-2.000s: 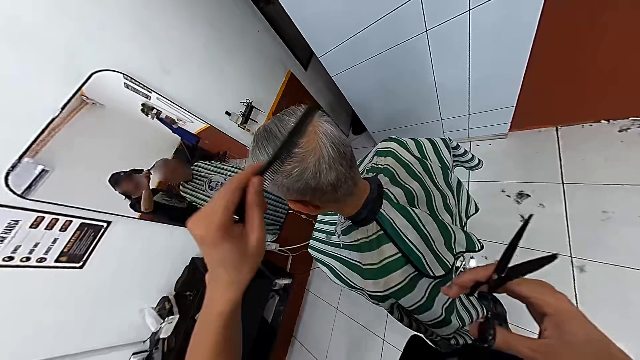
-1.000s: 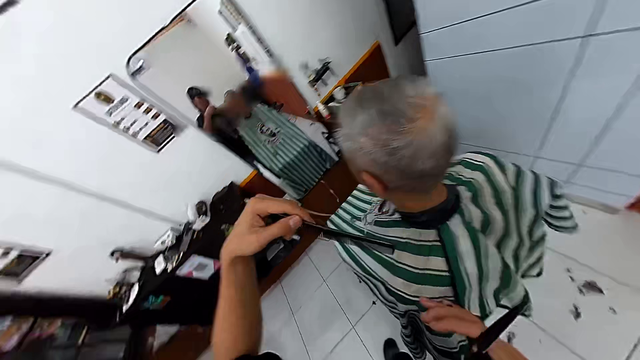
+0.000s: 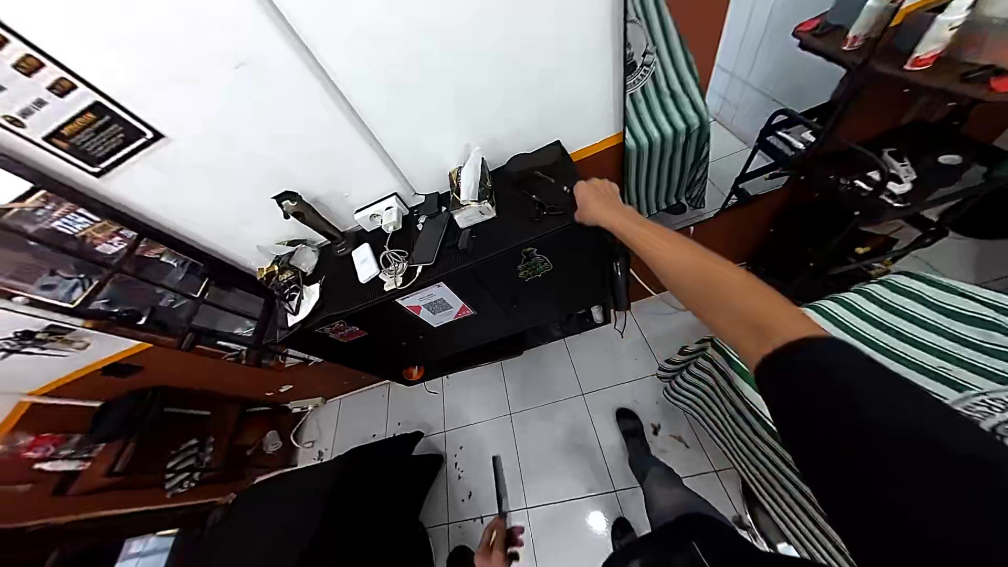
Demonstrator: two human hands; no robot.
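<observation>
My left hand (image 3: 494, 543), low in the view, grips a black comb (image 3: 500, 482) that points up over the tiled floor. My right arm, in a black sleeve, reaches across from the right. Its hand (image 3: 600, 201) is at the right end of a black cabinet top (image 3: 504, 240); the fingers are partly hidden, so I cannot tell whether it holds anything. Scissors (image 3: 543, 206) lie just left of that hand. A tissue box (image 3: 474, 206), a dark phone (image 3: 431, 239), a white device (image 3: 365, 262) and a hair clipper (image 3: 307, 216) are farther left.
A green-and-white striped cape (image 3: 906, 331) covers someone at the right. The mirror (image 3: 665, 110) reflects striped cloth. A hair dryer (image 3: 620, 276) hangs by the cabinet's right end. Below are white floor tiles (image 3: 551, 441) with hair clippings, legs in dark shoes (image 3: 634, 429), and black fabric (image 3: 339, 504).
The view has swung to the cabinet. My right hand, earlier holding scissors near the caped person, is now at the cabinet top. The comb remains in my left hand, now low in view.
</observation>
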